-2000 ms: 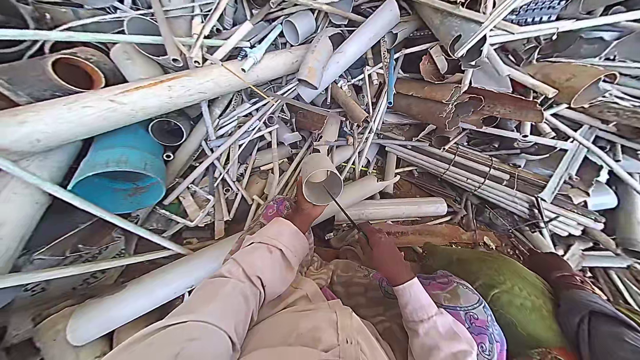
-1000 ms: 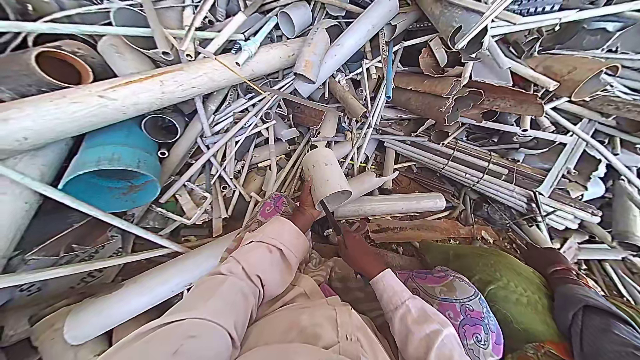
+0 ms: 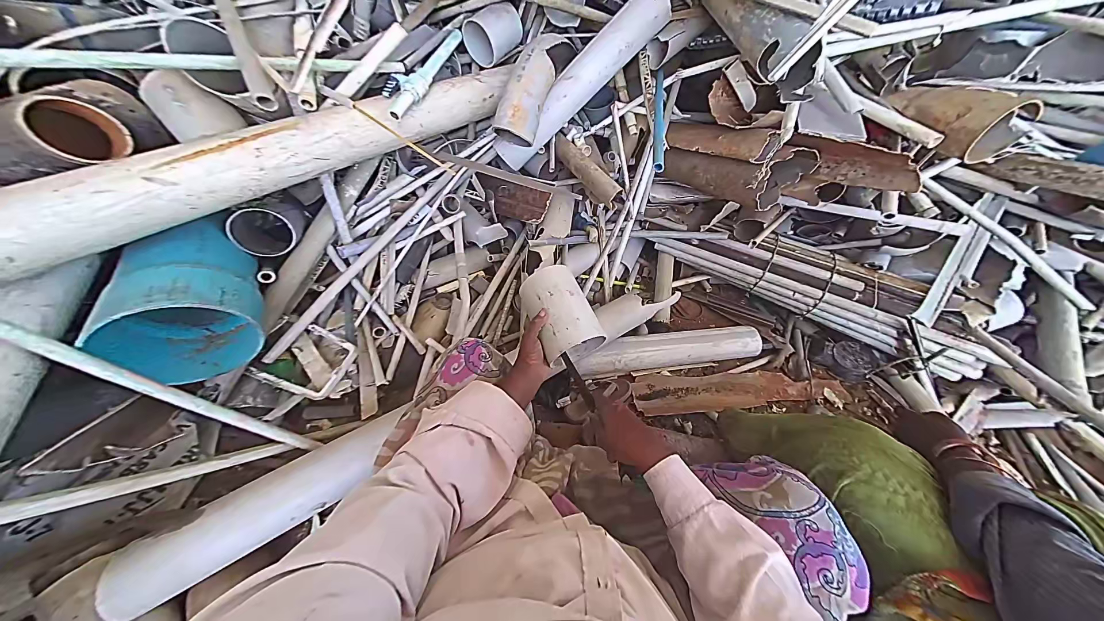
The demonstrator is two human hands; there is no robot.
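My left hand [image 3: 527,366] grips a short piece of off-white plastic pipe [image 3: 561,312] from its left side, in front of my lap. The pipe is tilted, its near end facing down and toward me. My right hand [image 3: 628,429] is closed around the handle of a dark-bladed knife or similar tool [image 3: 580,383]; the handle is mostly hidden. The blade's tip is at the rim of the pipe's near end; whether it touches is hard to tell. Just behind and to the right of the pipe lies a long white pipe [image 3: 690,349].
Scrap pipes and thin strips are heaped all around. A wide blue pipe [image 3: 172,302] and a long thick pipe [image 3: 224,181] lie at left, a tied bundle of thin pipes [image 3: 802,297] at right. Another person's arm [image 3: 1018,500] and green cloth [image 3: 845,483] are close on my right.
The short pipe was turned with its open end more toward me two seconds ago and now tilts downward. My right hand has moved lower and to the left since then, still with the tool.
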